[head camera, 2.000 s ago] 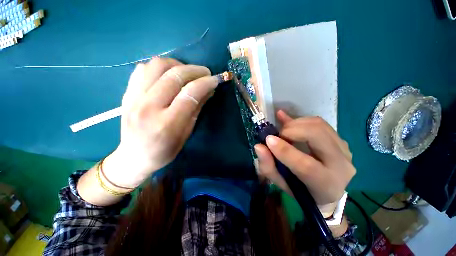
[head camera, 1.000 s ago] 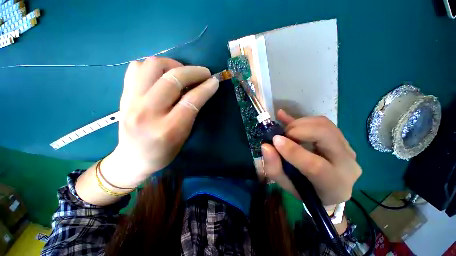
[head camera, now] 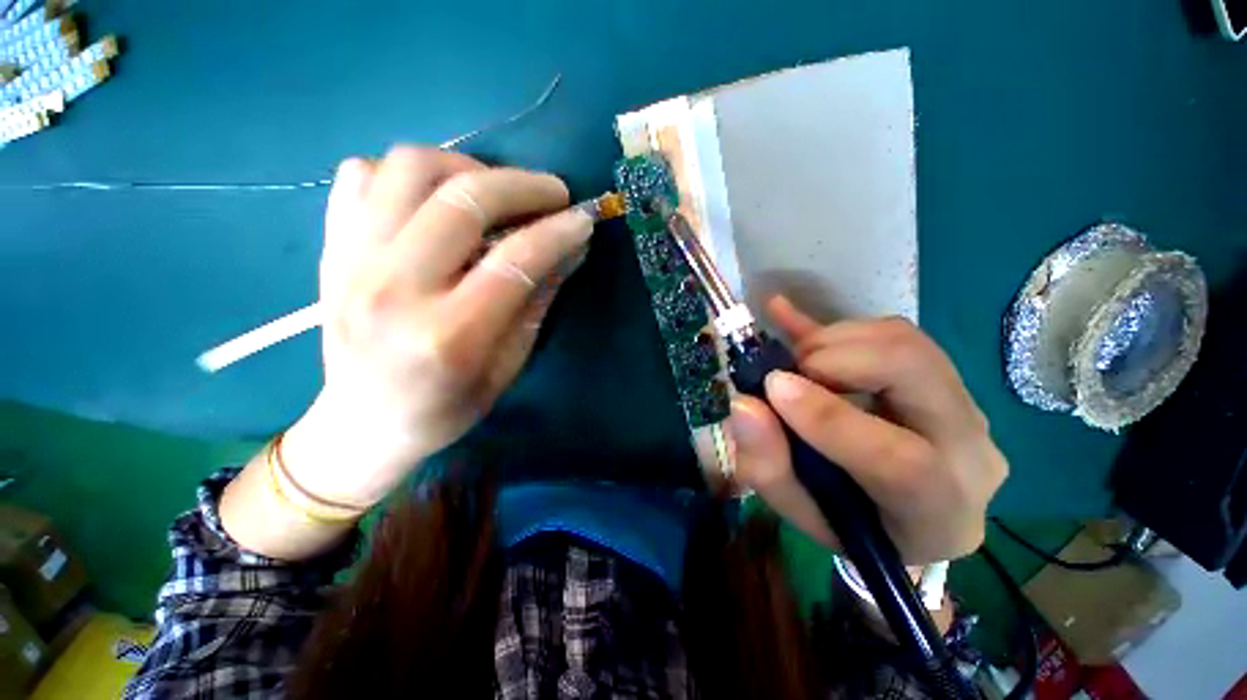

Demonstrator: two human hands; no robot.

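Note:
My left hand (head camera: 431, 294) pinches a white LED strip (head camera: 260, 339). Its orange solder tab (head camera: 606, 207) meets the upper part of a row of green circuit boards (head camera: 676, 304). The boards lie along the tan left ledge of the white-grey work board (head camera: 834, 178). My right hand (head camera: 875, 438) holds a black soldering iron (head camera: 766, 367) like a pen. The iron's tip is over the top circuit board, just right of the tab; contact is unclear. A thin solder wire (head camera: 513, 123) passes behind my left hand; whether the fingers hold it is hidden.
A crusted silver spool-like pot (head camera: 1105, 328) stands right of the work board. A black box (head camera: 1190, 458) is at the right edge, with cords below. A strip pile (head camera: 48, 69) lies upper left. Cartons (head camera: 38, 554) are on the green floor. A pale-edged object is cut off top right.
The iron's tip has moved slightly, and my right hand has shifted a little right and down. The LED strip's free end has swung and turned. The work board has shifted slightly left.

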